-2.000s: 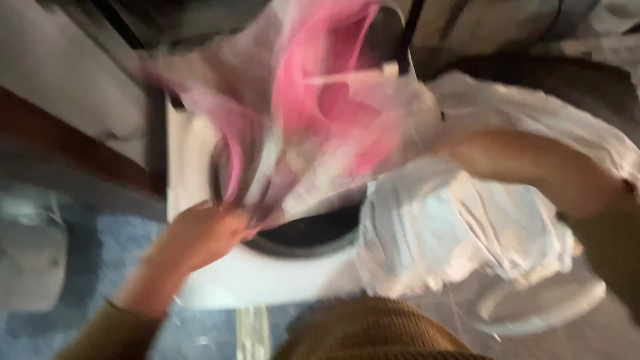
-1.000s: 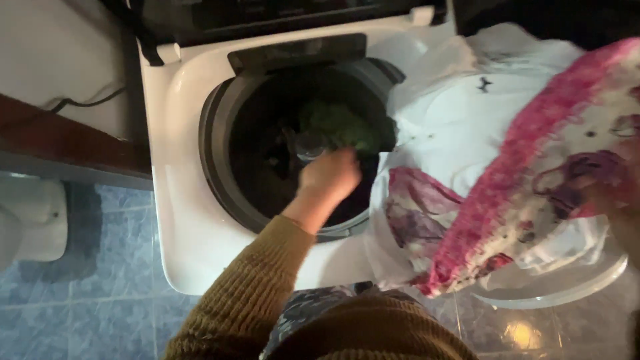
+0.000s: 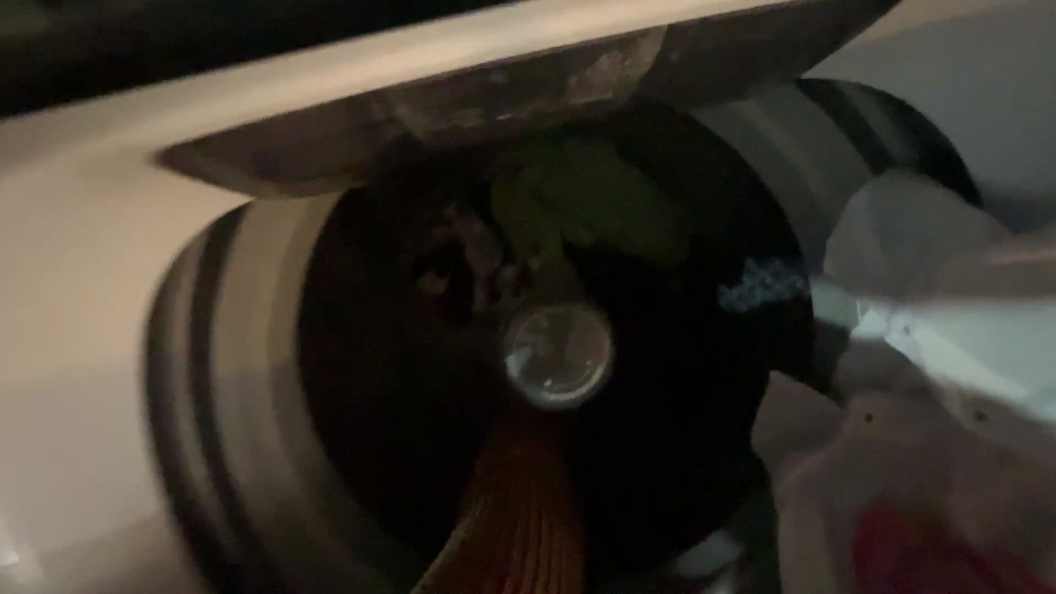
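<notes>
A brown ribbed sleeve (image 3: 524,503) on my left arm reaches into the dark tub of a top-loading washing machine. My left hand is lost in shadow, so what it touches is hidden. A round, shiny cap (image 3: 559,355) shows at the tub's centre. Behind it lies a green cloth (image 3: 590,198), with a patterned piece of fabric (image 3: 474,247) to its left. White fabric (image 3: 916,412) hangs at the tub's right edge, and a pink patch of cloth (image 3: 924,544) shows at the lower right. My right hand is out of view.
The tub's grey rim (image 3: 256,363) curves around the opening, inside the machine's white top (image 3: 74,330). A dark translucent panel (image 3: 511,99) juts over the back of the opening. Inside the tub at right is a small pale bluish patch (image 3: 763,285).
The view has come much closer to the tub. My left hand, visible in the tub one second ago, is now hidden. My right hand and most of the pink floral cloth have left the view.
</notes>
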